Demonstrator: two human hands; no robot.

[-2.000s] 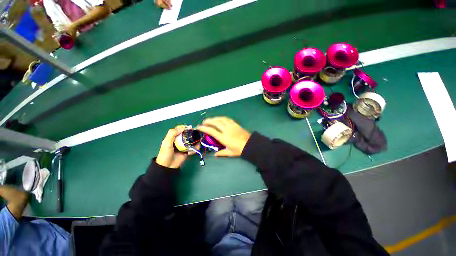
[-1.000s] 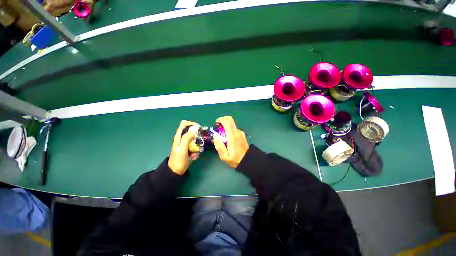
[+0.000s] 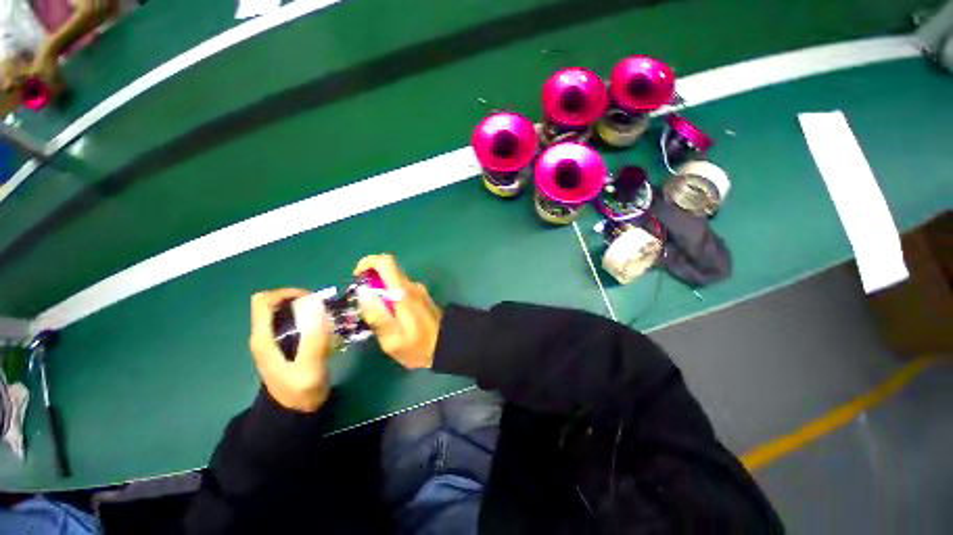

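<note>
My left hand grips a black round part with a pale piece beside it. My right hand grips a magenta flared duct. Wires and metal bits join the two pieces between my hands, just above the green bench near its front edge. The image is blurred and my fingers cover much of both pieces. Several finished-looking units stand upright at the right with magenta funnels up. Part-built units with pale rings lie on their sides next to them.
A grey cloth lies by the pale rings. A white strip lies at far right, with a cardboard box below. A long black-handled tool lies at far left. Another person's hand holds a magenta part at top left.
The view has shifted, so the bench things sit further left in the picture. A black round part now shows in my left hand. My right hand stays on the magenta duct.
</note>
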